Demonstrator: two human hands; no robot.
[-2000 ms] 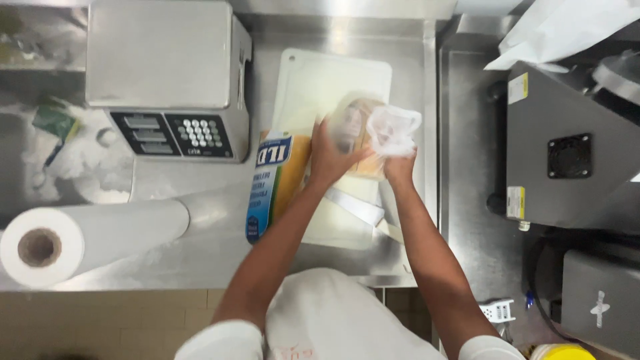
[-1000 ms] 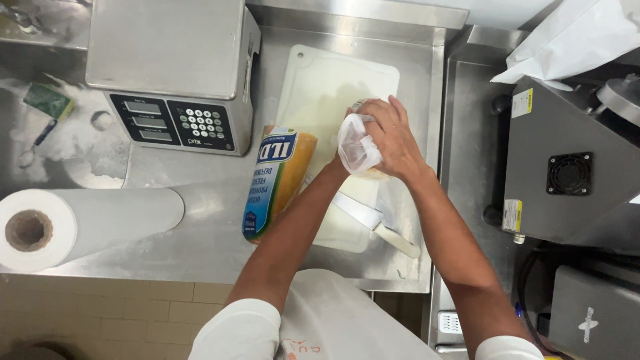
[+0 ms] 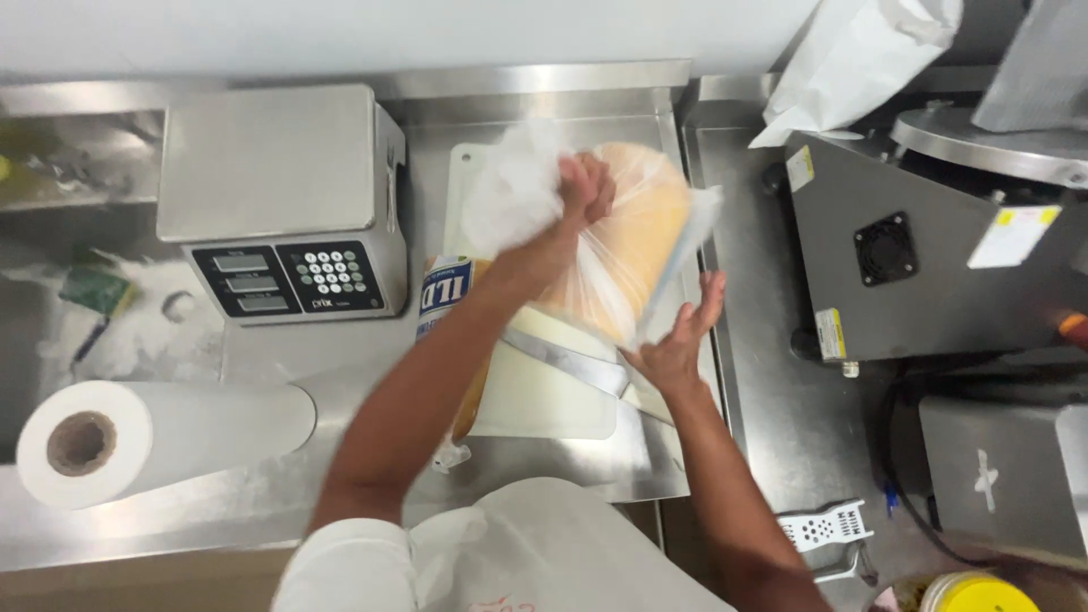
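A large pale orange block of food, probably cheese, (image 3: 650,225) is inside a clear plastic bag (image 3: 599,280) above a white cutting board (image 3: 544,399). My left hand (image 3: 586,189) is closed on the gathered plastic at the bag's upper left, blurred by motion. My right hand (image 3: 680,344) has its fingers spread at the bag's lower right corner; whether it grips the film is unclear. Under the bag, a wide-bladed knife (image 3: 569,361) with a pale handle lies across the board. A printed package of orange food (image 3: 446,289) lies left of the board, partly behind my left forearm.
A digital scale (image 3: 268,161) and a plastic film roll (image 3: 195,433) stand at left, near a sink holding a green sponge (image 3: 98,289). A dark grey machine (image 3: 960,280) stands at right, with a metal grater (image 3: 824,527) and a yellow-lidded jar (image 3: 982,593) lower down.
My hands, close together around a bunched bag one second ago, have moved apart. The bag is now spread around the orange block, and my left hand has moved to its upper left.
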